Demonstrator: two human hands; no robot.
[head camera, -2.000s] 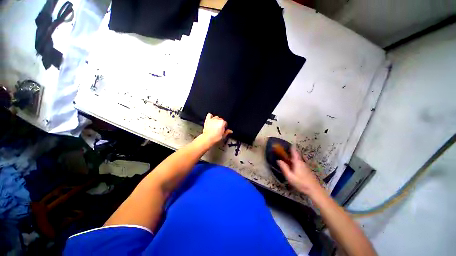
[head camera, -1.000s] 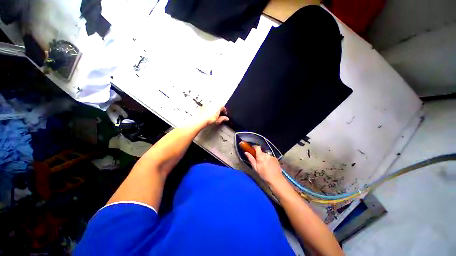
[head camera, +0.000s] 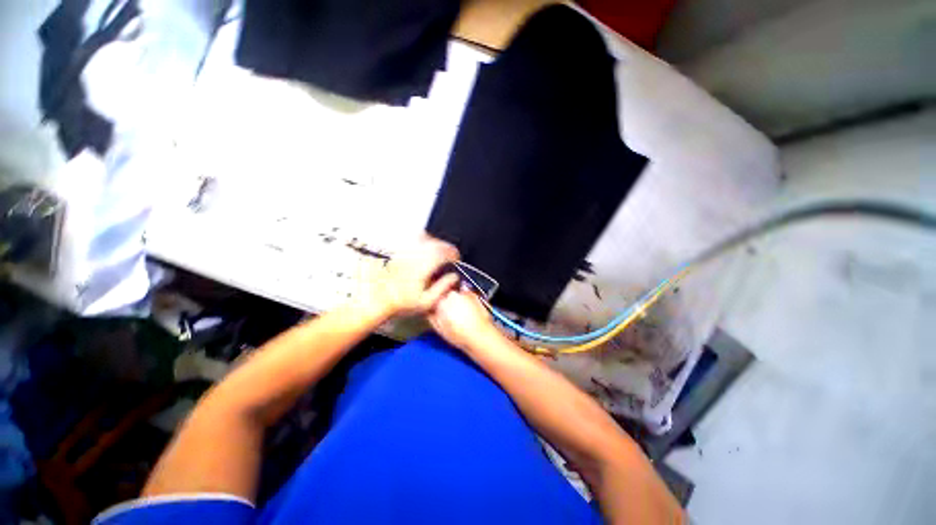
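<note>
A black sleeve piece (head camera: 534, 154) lies flat on the white table, its curved top away from me and its straight hem near the front edge. The steam iron (head camera: 475, 280) is on the hem's left part; only its pale-rimmed end shows. My right hand (head camera: 460, 314) is closed at the iron, whose handle is hidden. My left hand (head camera: 419, 275) is blurred, at the hem's left corner, close against my right hand; its fingers cannot be made out clearly.
Blue and yellow hoses (head camera: 616, 321) curve right from the iron. Black pieces (head camera: 344, 46) lie at the upper left. Dark strips (head camera: 67, 92) lie on white cloth (head camera: 115, 241) at far left. Dark scraps and marks dot the table (head camera: 718, 133).
My right hand has brought the iron left from beyond the hem's right end, along the hem to its left part beside my left hand. The camera view has shifted.
</note>
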